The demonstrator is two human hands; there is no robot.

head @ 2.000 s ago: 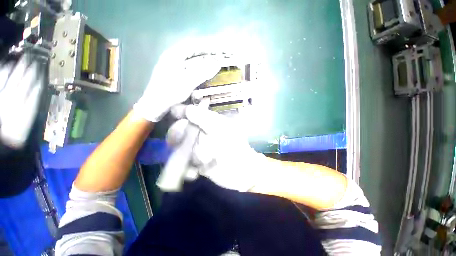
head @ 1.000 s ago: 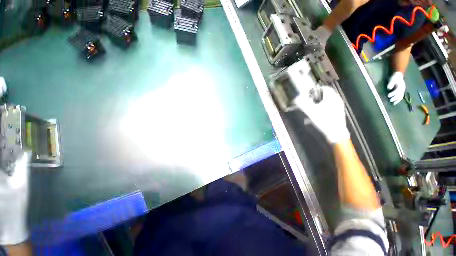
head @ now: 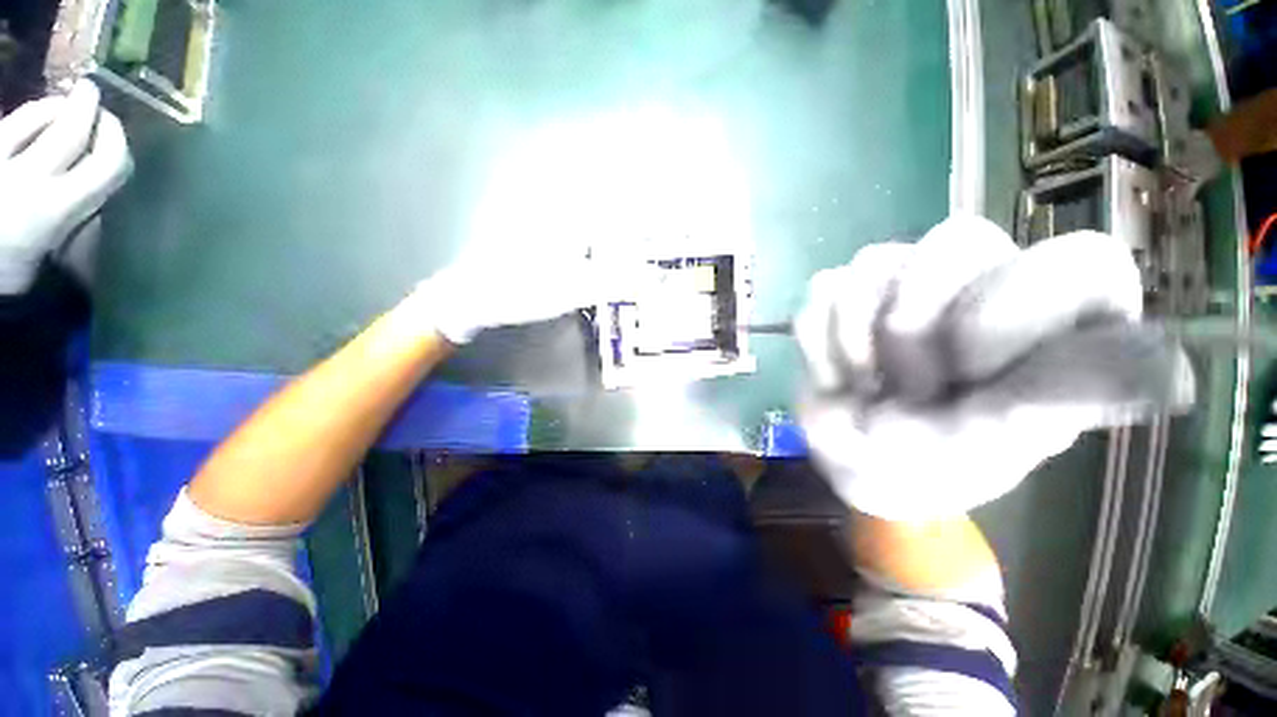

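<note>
An open box-shaped metal frame (head: 678, 367) lies on the green bench in front of me, with a pale yellow block inside, partly washed out by glare. My left hand (head: 511, 287), in a white glove, holds the frame at its left side; glare hides the fingertips. My right hand (head: 966, 364), gloved and close to the camera, is closed around the dark grey handle of a hand tool (head: 1106, 376). The tool's thin shaft points left and reaches the frame's right side. Whether its tip touches the frame I cannot tell.
Another person's gloved hand (head: 56, 168) is at the left beside another metal unit (head: 154, 56). Metal units (head: 1085, 98) stand on the conveyor track at the right. Blue tape (head: 308, 406) runs along the near bench edge. Blue bins (head: 154, 490) are at the lower left.
My right hand has left the unit on the conveyor and now holds the tool over the bench's right side. My left hand is now at a frame in front of me. The view has turned back to the bench.
</note>
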